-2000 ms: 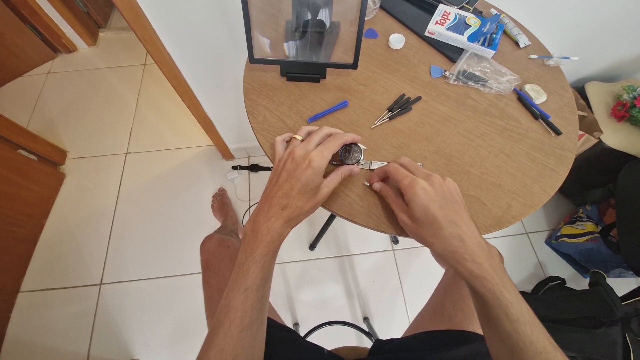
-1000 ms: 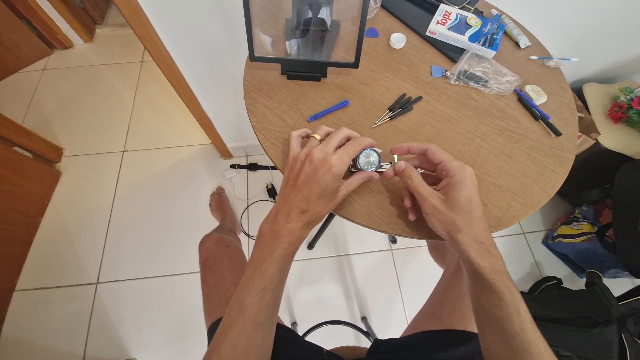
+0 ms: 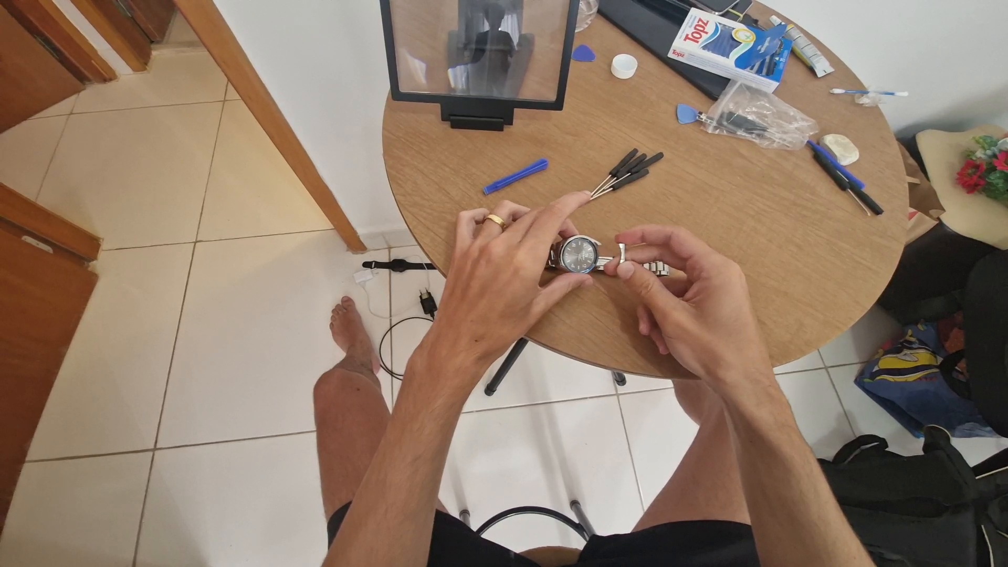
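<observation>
A wristwatch [image 3: 580, 255] with a dark dial and a metal bracelet is at the near part of the round wooden table [image 3: 756, 205]. My left hand [image 3: 508, 276] holds it from the left, thumb below the case and fingers above. My right hand [image 3: 681, 291] pinches a small metal piece [image 3: 622, 253] between thumb and fingertips, just right of the case. Part of the metal bracelet [image 3: 657, 268] shows behind those fingers. Thin screwdrivers [image 3: 628, 171] with black handles lie beyond my hands, and a blue plastic pry tool [image 3: 516, 176] lies to their left.
A framed transparent panel [image 3: 480, 47] on a black stand is at the back left. A cotton swab box [image 3: 731, 49], a clear plastic bag [image 3: 760, 118], a white round cap [image 3: 623, 66], a blue pick [image 3: 583, 53] and more tools [image 3: 846, 177] lie farther back.
My right hand has risen from lower by the bracelet to beside the watch case, the small metal piece in its fingertips. My left index finger has stretched out toward the screwdrivers.
</observation>
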